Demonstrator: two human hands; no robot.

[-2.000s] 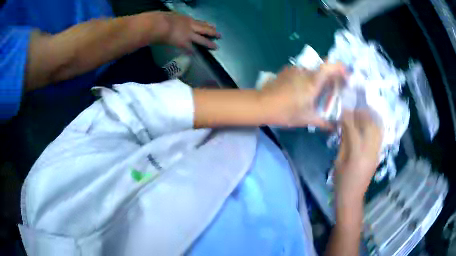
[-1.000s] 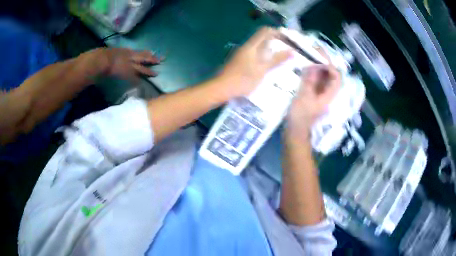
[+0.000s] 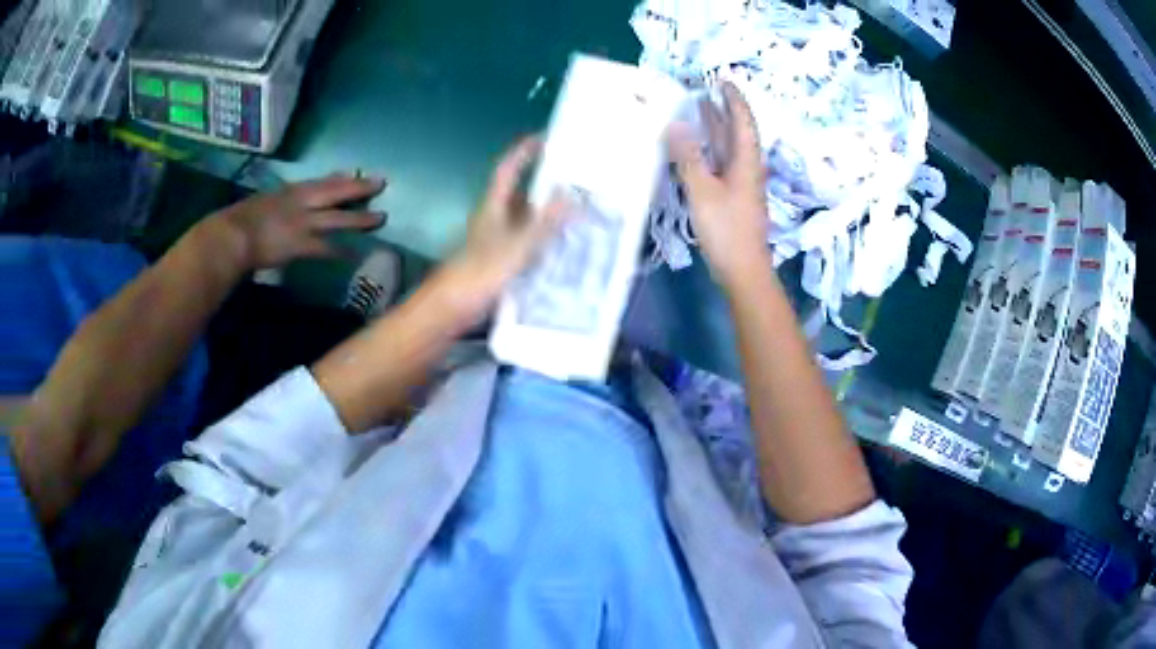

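A long white retail box (image 3: 590, 184) with black printed panels is in front of my chest, slightly blurred and tilted. My left hand (image 3: 513, 235) is shut on its left side, with the thumb across the printed face. My right hand (image 3: 720, 178) is at the right of the box's upper end, fingers apart, in front of the strap pile. Whether its thumb touches the box is unclear. A large tangled pile of white straps (image 3: 824, 127) lies on the dark green table (image 3: 418, 95).
Several waiting cartons (image 3: 1033, 311) stand side by side at right, behind a station label (image 3: 938, 441). A digital scale (image 3: 203, 95) with green displays is at upper left, more cartons (image 3: 64, 57) beyond it. A neighbour's hand (image 3: 298, 218) rests near the table edge at left.
The view has turned, bringing the scale into sight. The box is now more upright in my left hand. My right hand has moved off the box's top to its right side, its fingers spread.
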